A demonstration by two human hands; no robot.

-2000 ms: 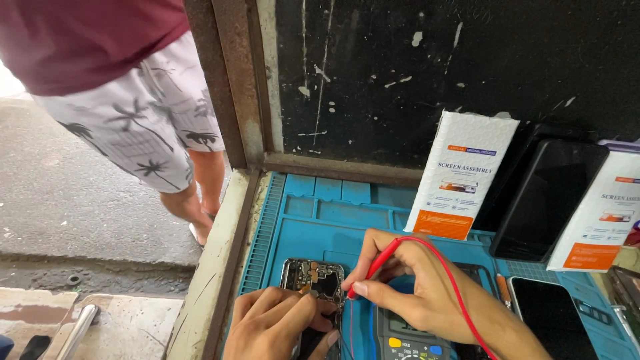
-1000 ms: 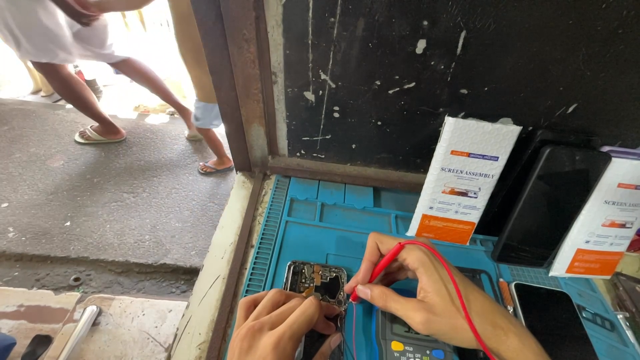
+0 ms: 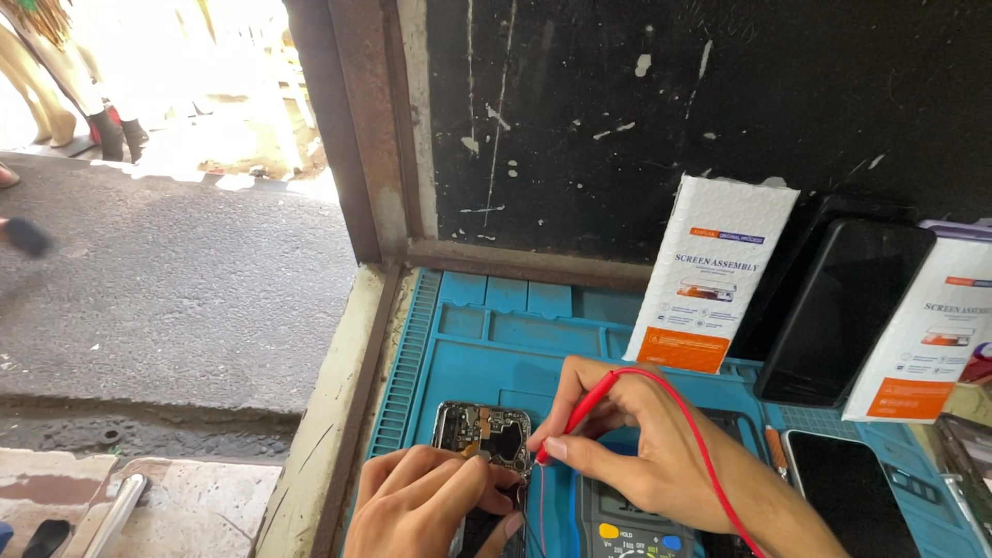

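Observation:
An opened smartphone with bare inner parts (image 3: pixel 504 434) lies on a blue silicone work mat (image 3: pixel 480 372). My left hand (image 3: pixel 434 500) rests over its lower part, with bent fingers on it; whether they grip something small there is hidden. In my right hand (image 3: pixel 620 442) is a red multimeter probe (image 3: pixel 587 404), its lower end beside the phone's right edge. A red lead (image 3: pixel 701 442) curves from the probe over my wrist. Partly beneath my right hand sits a digital multimeter (image 3: pixel 620 535) with a yellow and a blue button. Thin wires hang near the phone's right side.
Two white screen assembly packages (image 3: pixel 717 271) (image 3: pixel 922 325) lean at the back, a black phone screen (image 3: pixel 845 310) between them. At right lie another phone (image 3: pixel 845 488) and an orange-handled tool (image 3: pixel 775 449). A black panel (image 3: pixel 542 132) stands behind the mat. People's legs (image 3: pixel 46 93) show outside, left.
The passers-by outside at the left have changed position; the walking legs near the frame are gone from there. Both my hands stay almost where they were, the red probe still in my right hand.

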